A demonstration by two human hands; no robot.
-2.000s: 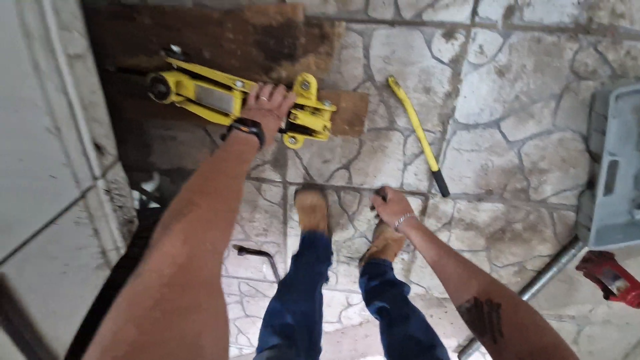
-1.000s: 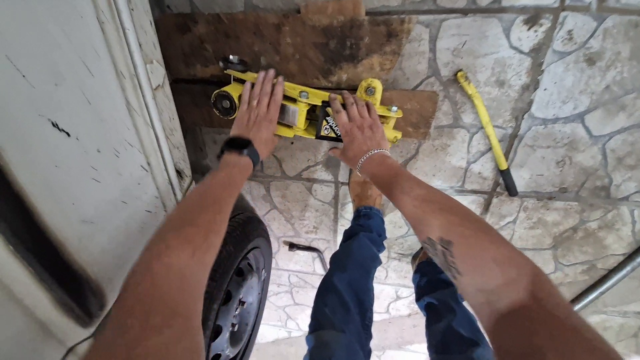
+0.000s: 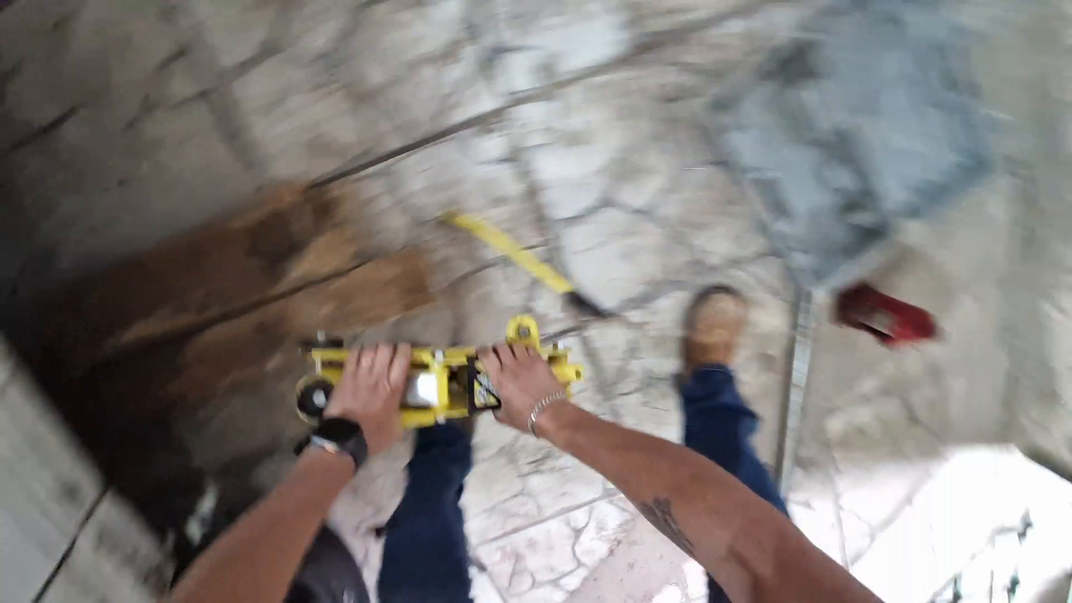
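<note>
A yellow hydraulic floor jack (image 3: 429, 394) is gripped by both hands, in front of the legs and nearer than the wooden boards. My left hand (image 3: 371, 389), with a dark watch at its wrist, holds the end with the black wheel. Around the other end, by the black-labelled part, is my right hand (image 3: 519, 381), a chain bracelet on its wrist. A yellow bar with a black grip (image 3: 519, 258) lies on the floor beyond the jack. The picture is blurred, and the fingers' undersides are hidden.
Wooden boards (image 3: 301, 318) lie on the stone-patterned floor at the left. A grey case (image 3: 863, 142) lies at the upper right, with a red tool (image 3: 886, 316) and a metal bar (image 3: 796, 385) near it. A tyre (image 3: 331, 565) shows low at the left, beside a pale panel (image 3: 50, 486).
The jack, which lay over the boards, has come off them toward my legs, held in both hands. My right hand, away from the jack two seconds ago, is now on it. The view has turned.
</note>
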